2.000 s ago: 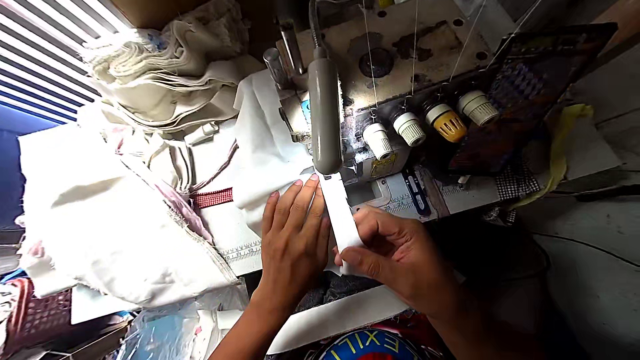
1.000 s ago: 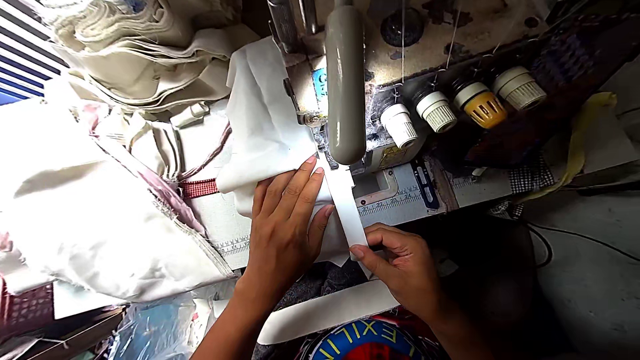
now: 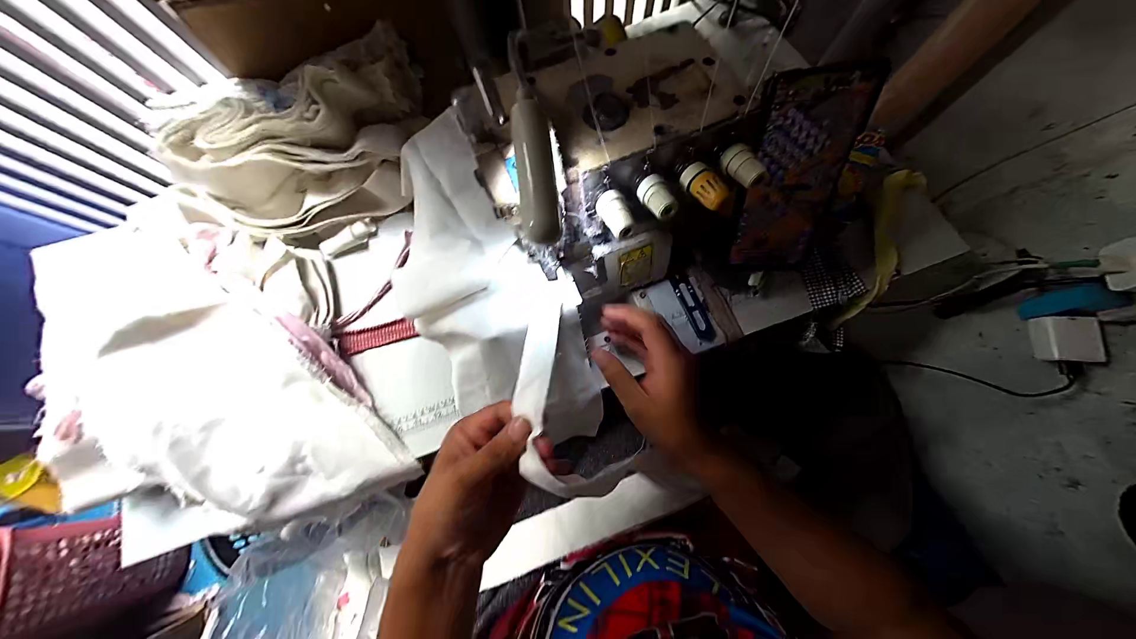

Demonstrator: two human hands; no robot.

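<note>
My left hand (image 3: 484, 466) pinches a narrow white fabric strip (image 3: 538, 364) between thumb and fingers. The strip runs up to the needle area of an industrial sewing machine (image 3: 657, 89), and its lower part curves toward my lap. Beneath and left of it lies a white fabric piece (image 3: 470, 311), brightly lit near the needle. My right hand (image 3: 652, 377) is raised beside the machine bed, fingers apart and slightly curled, with nothing seen in it. A grey lamp (image 3: 535, 169) hangs over the sewing area.
White cloth (image 3: 222, 373) covers the table's left part, with folded cream fabric (image 3: 275, 160) behind. Tension knobs (image 3: 657, 195) line the machine front. A red plastic basket (image 3: 62, 568) stands at lower left. A yellow strip (image 3: 886, 240) hangs at right, and a white plug adapter (image 3: 1068, 339) lies beyond.
My left hand has moved down from the fabric and now grips the strip. My right hand has let go of the strip and moved up and right toward the machine bed.
</note>
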